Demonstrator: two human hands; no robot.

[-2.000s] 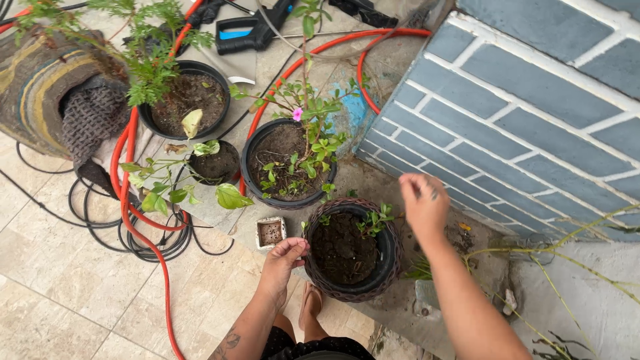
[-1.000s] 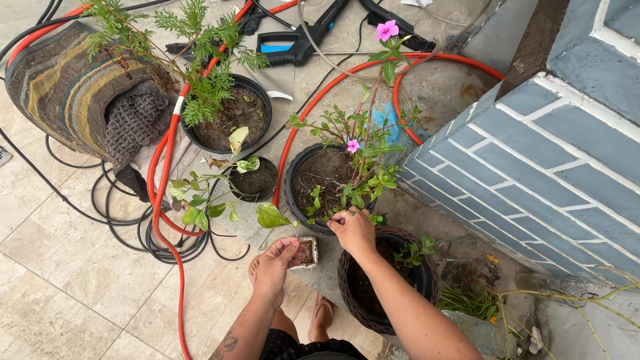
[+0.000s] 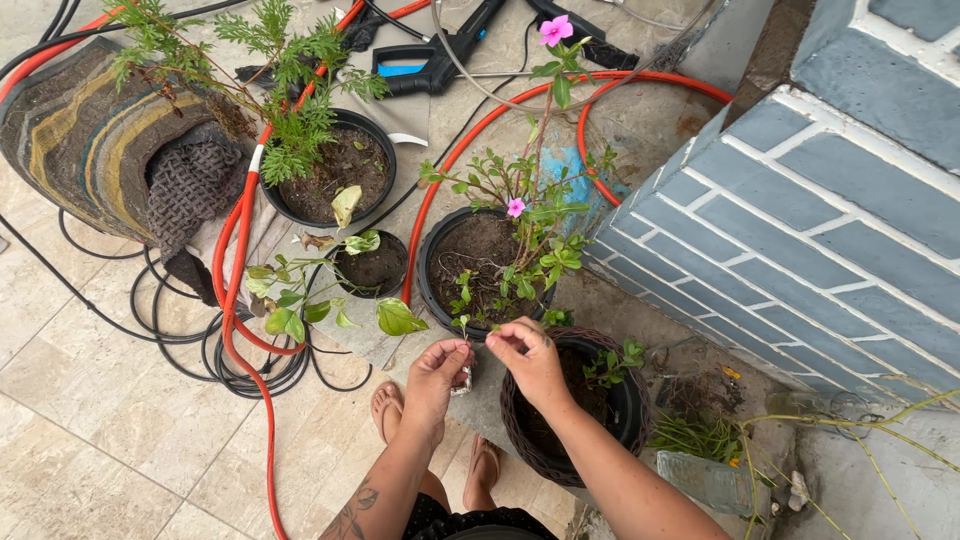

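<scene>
My left hand (image 3: pixel 442 375) pinches a small green sprig (image 3: pixel 463 327) upright between thumb and fingertips. Beside it, my right hand (image 3: pixel 525 352) has thumb and forefinger together near the sprig, with a tiny green bit at the tips. Both hands are over the near edge of a black pot (image 3: pixel 429 281) holding a pink-flowered periwinkle (image 3: pixel 536 225). Under my right forearm stands a dark wicker planter (image 3: pixel 517 420) with soil and a small leafy plant (image 3: pixel 613 364). A small whitish square pot (image 3: pixel 463 381) shows partly behind my left hand.
A small pot with a variegated vine (image 3: pixel 375 266) and a larger pot with a ferny plant (image 3: pixel 337 165) stand left. An orange hose (image 3: pixel 244 217) and black cable (image 3: pixel 217 360) loop around them. Beyond lies a pressure washer gun (image 3: pixel 435 64). A grey brick-pattern wall (image 3: pixel 787 225) rises right; a glass container (image 3: pixel 709 476) lies lower right.
Two seconds ago my right hand was raised to the right of the wicker planter, apart from my left hand. It has since moved left across the planter to my left hand. The view has shifted.
</scene>
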